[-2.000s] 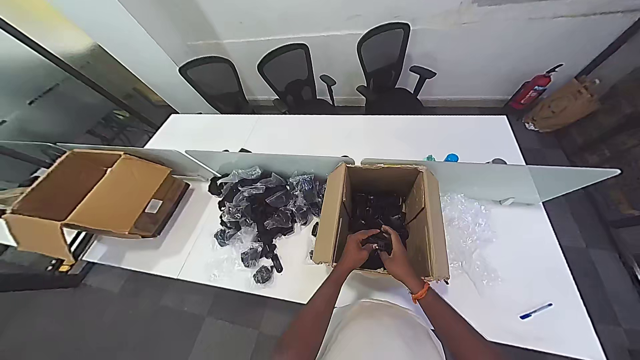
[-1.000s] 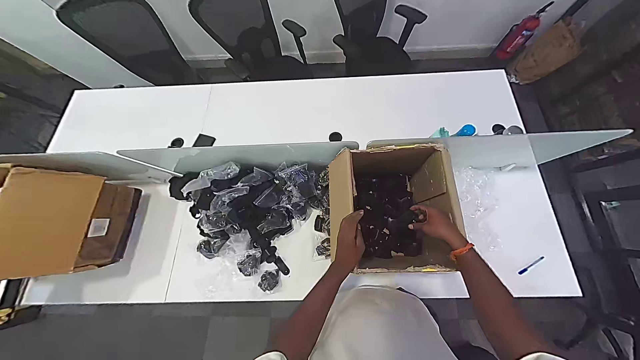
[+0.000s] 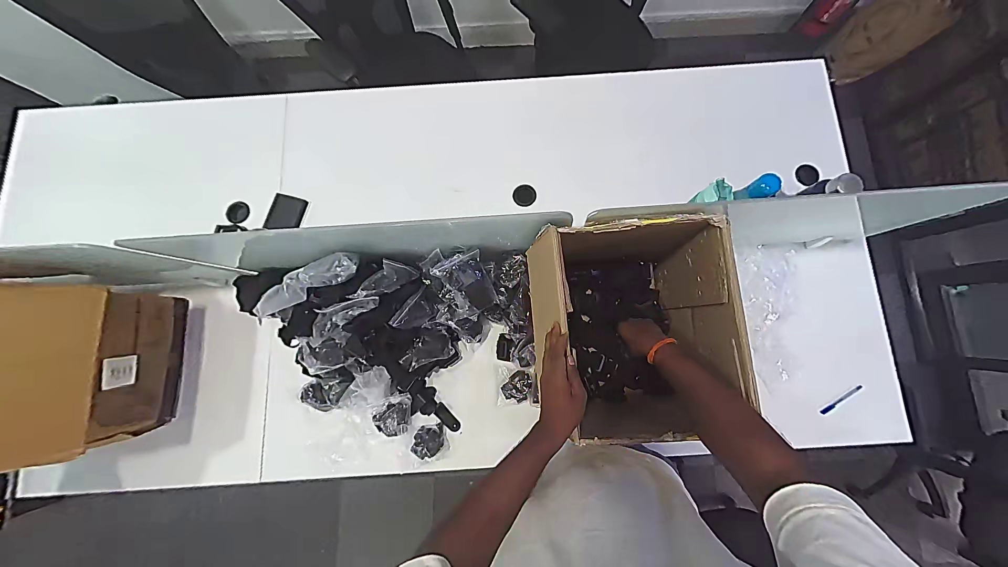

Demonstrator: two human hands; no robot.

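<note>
An upright, topless-looking cardboard box (image 3: 709, 315) with its flaps raised stands on the white table, holding many small black parts (image 3: 602, 339). My left hand (image 3: 561, 390) rests against the box's left wall, its fingers along the outer side and edge. Inside the box, my right hand (image 3: 642, 339) reaches down among the black parts; its fingertips are hidden, so whether it grips one cannot be told. An orange band is on that wrist. Left of the box lies a heap of black items in clear plastic bags (image 3: 378, 315).
Another cardboard box (image 3: 47, 370) stands at the far left. Low glass dividers (image 3: 409, 236) cross the white table (image 3: 441, 150). Right of the open box lie clear plastic wrap (image 3: 772, 307) and a blue pen (image 3: 841, 399). A blue object (image 3: 760, 186) sits behind the divider.
Two seconds ago both hands were together on black parts in the box. They have since parted, the left moving to the box's left wall. The view has shifted closer to the table.
</note>
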